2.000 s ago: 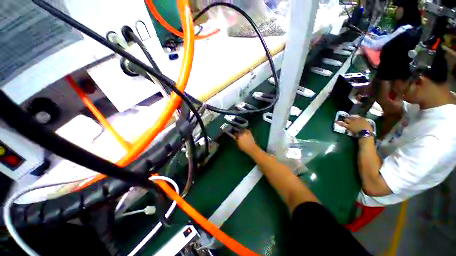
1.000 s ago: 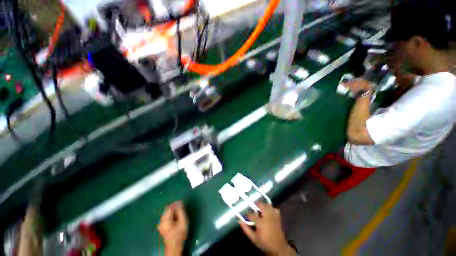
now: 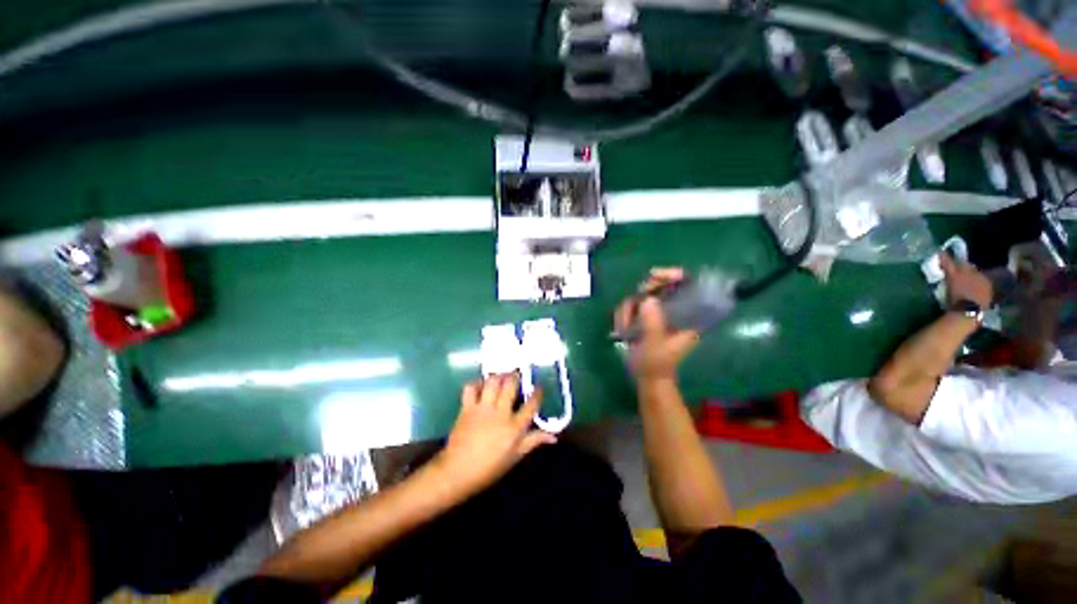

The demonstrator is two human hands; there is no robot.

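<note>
Two white plastic housings lie side by side on the green bench in front of me, solid ends away from me; the right housing (image 3: 546, 348) shows its open loop. My left hand (image 3: 494, 425) rests on the left housing (image 3: 502, 350) and covers its near part. My right hand (image 3: 657, 336) holds the grey electric screwdriver (image 3: 702, 302), slightly blurred, to the right of the housings, with its thin tip pointing left. The screw feeder (image 3: 549, 224) stands just beyond the housings, with its pick-up plate (image 3: 543, 276) facing me.
A red parts tray (image 3: 174, 295) with a bottle and a green object is at left, near bubble wrap (image 3: 77, 389). A post (image 3: 933, 115) and clear plastic bag (image 3: 880, 224) stand at right. A worker in white sleeves (image 3: 874, 407) is at right; another person's arm shows far left.
The view has turned down to the bench. My left hand is now on the housings. My right hand has left the housings and now holds the screwdriver.
</note>
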